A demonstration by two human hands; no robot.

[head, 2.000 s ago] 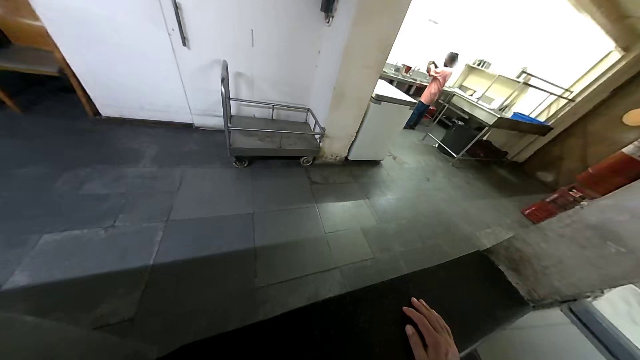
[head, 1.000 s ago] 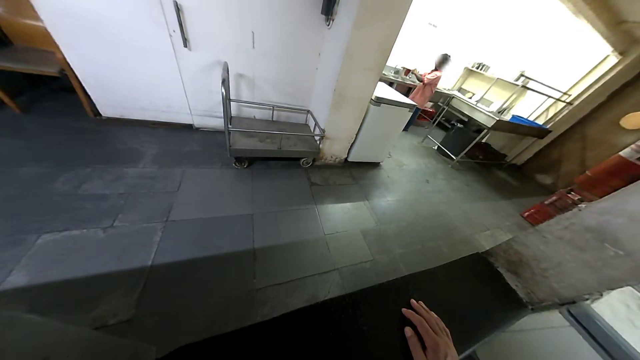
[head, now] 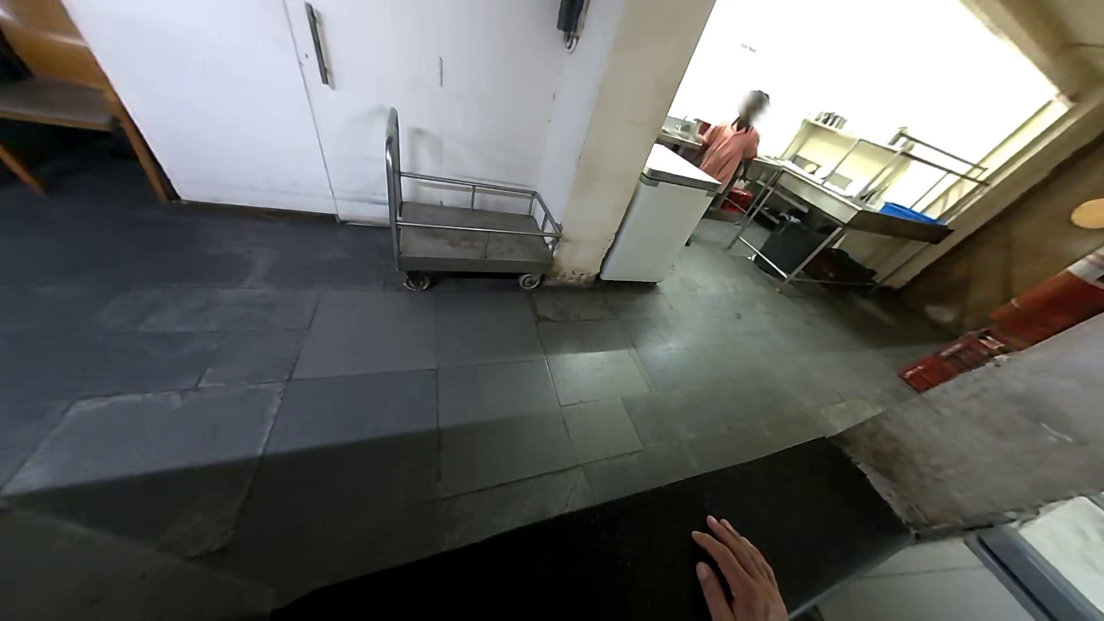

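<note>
One hand shows at the lower right, and it looks like my right hand (head: 740,571). It rests palm down on a black countertop (head: 604,552), fingers slightly apart, with nothing held. My left hand is out of the frame. Past the counter's far edge lies a dark stone tile floor (head: 362,414). A metal platform trolley (head: 474,241) with a push handle and low rails stands against the white wall, next to a pillar.
A white chest freezer (head: 660,216) stands beyond the pillar. A person (head: 730,151) in a pink top is near metal sink tables (head: 819,194). Red crates (head: 953,360) sit at the right, a wooden chair (head: 56,99) at the far left. A rough wall (head: 1000,431) meets the counter's right end.
The person in the back room has shifted left, now partly behind the freezer. My visible hand stays on the black countertop.
</note>
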